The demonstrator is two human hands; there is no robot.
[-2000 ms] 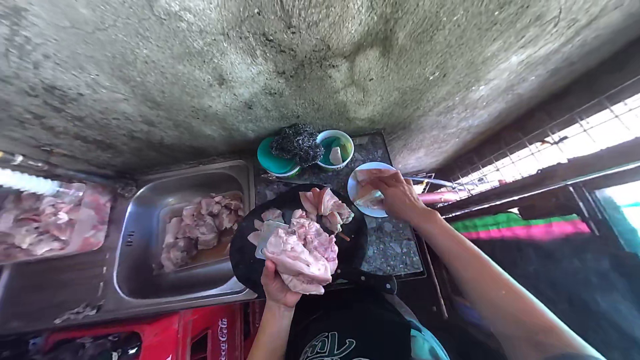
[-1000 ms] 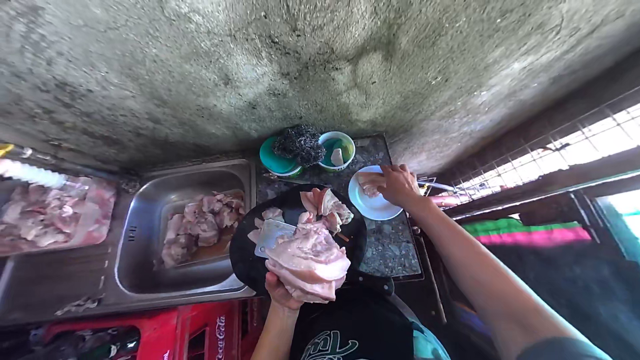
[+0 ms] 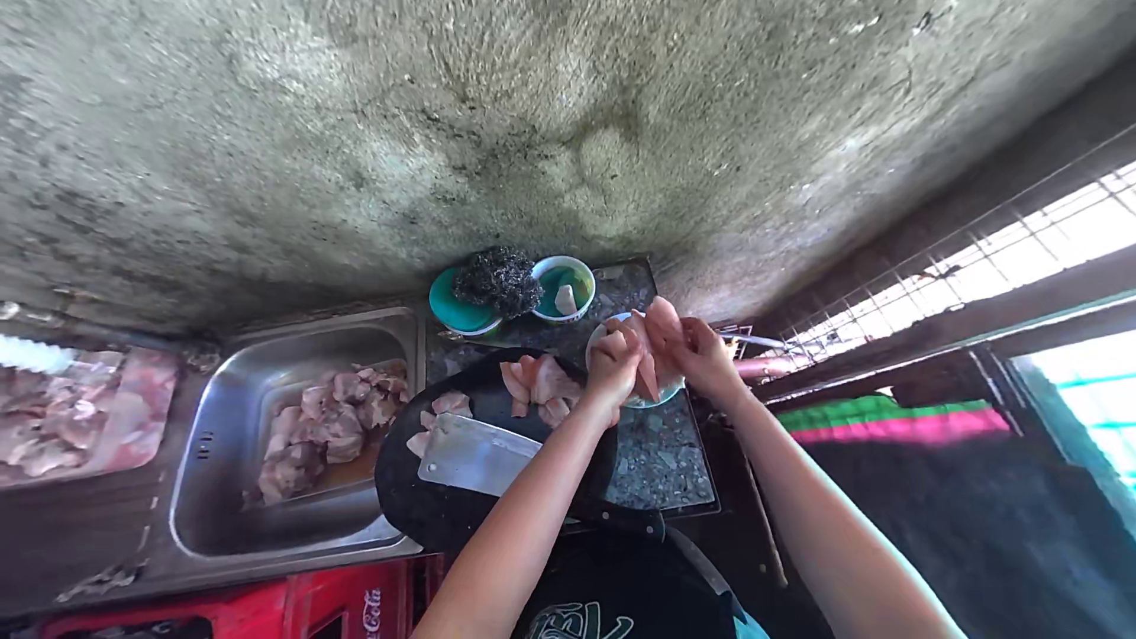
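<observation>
Both hands are over a white plate (image 3: 658,401) at the right of the counter. My left hand (image 3: 614,359) grips one side of a pale pink piece of raw meat (image 3: 655,342), and my right hand (image 3: 706,355) grips the other side. Left of the plate is a dark round board (image 3: 422,515) with a cleaver (image 3: 475,453) lying flat on it; my left forearm hides part of both. Cut raw meat pieces (image 3: 541,386) rest on the board beyond the blade, with smaller bits (image 3: 451,404) near the cleaver's corner.
A steel sink (image 3: 213,497) holds raw meat chunks (image 3: 333,422); further left is a tray of meat (image 3: 138,413). Against the wall stand a green-lidded tub (image 3: 457,306), a dark scouring mesh (image 3: 499,282) and an open tub (image 3: 568,266). A red Coca-Cola crate (image 3: 355,603) sits below.
My left hand has let go of the large meat piece it held over the board and moved right to the plate. The piece in my hands is raised above the plate; the cleaver is more exposed.
</observation>
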